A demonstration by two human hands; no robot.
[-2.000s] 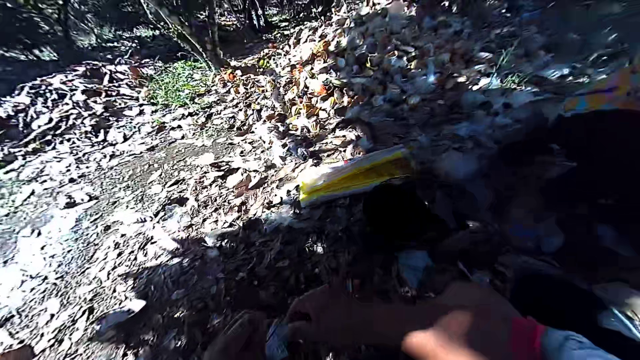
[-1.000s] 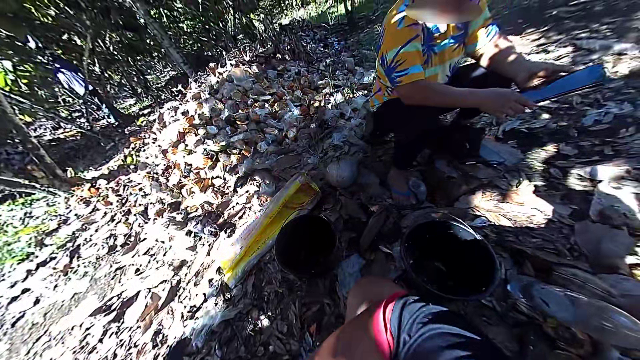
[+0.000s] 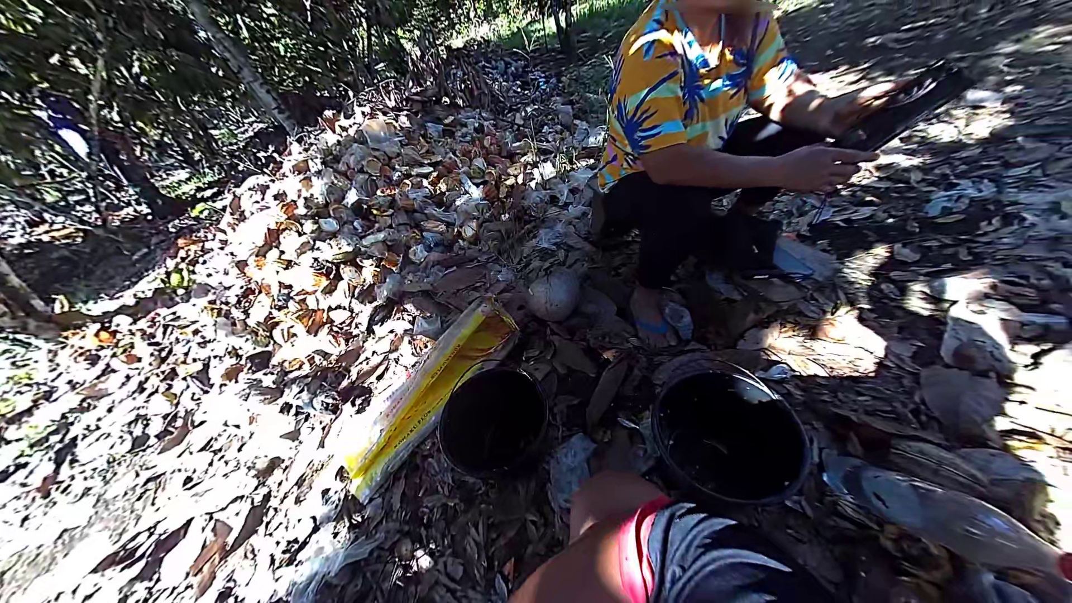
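Observation:
Neither my left hand nor my right hand shows. At the bottom is my bent bare knee [image 3: 607,494], below the pink hem of dark patterned shorts [image 3: 720,561]. Just beyond it stand two round black containers, a smaller one [image 3: 494,423] on the left and a larger one [image 3: 731,435] on the right; their insides are too dark to read. A yellow and white plastic sack [image 3: 427,402] bearing writing lies against the left one. At the right lies a clear plastic bottle [image 3: 938,507].
Another person [image 3: 695,109] in a bright patterned shirt crouches beyond the containers, holding a dark flat object [image 3: 909,105] in both hands. A heap of husks and litter [image 3: 377,201] rises at back left. Dry leaves cover the ground; a thin trunk [image 3: 239,67] leans behind.
The view has swung far to the right and up since the oldest frame. Over the last second, the other person's dark flat object has tilted upward.

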